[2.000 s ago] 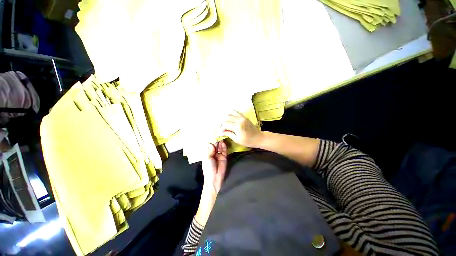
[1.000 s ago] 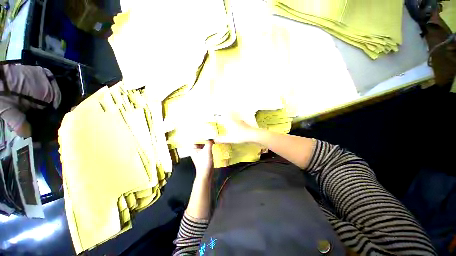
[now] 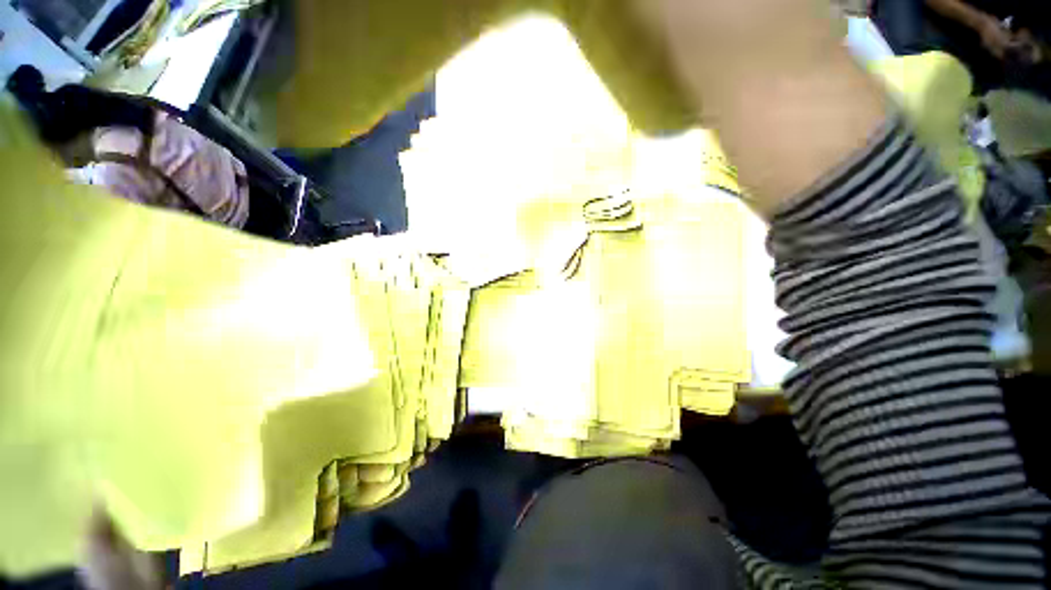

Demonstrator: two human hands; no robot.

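Note:
A large yellow panel (image 3: 127, 346), blurred and close to the camera, is raised at the left. My left hand (image 3: 115, 559), small and blurred at the bottom left, is at its lower edge and seems to grip it. My right forearm in a striped sleeve reaches up to the top edge; my right hand is out of the picture. A blurred olive-yellow sheet (image 3: 369, 69) crosses the top beside that forearm. Whether it joins the left panel is unclear. Below, a fanned panel stack (image 3: 334, 426) overhangs at the left, and another stack (image 3: 628, 346) lies in the middle, partly white with glare.
A person in a pinkish top (image 3: 184, 167) is at the upper left, near a dark frame and pale papers (image 3: 196, 69). More yellow pieces (image 3: 928, 92) and part of another person's arm (image 3: 980, 23) show at the upper right. My dark grey apron (image 3: 622, 530) is below the stacks.
My hands have left the middle stack's near edge. My right arm has risen to the top, my left hand has moved far left, and blurred yellow sheets now stand close to the camera.

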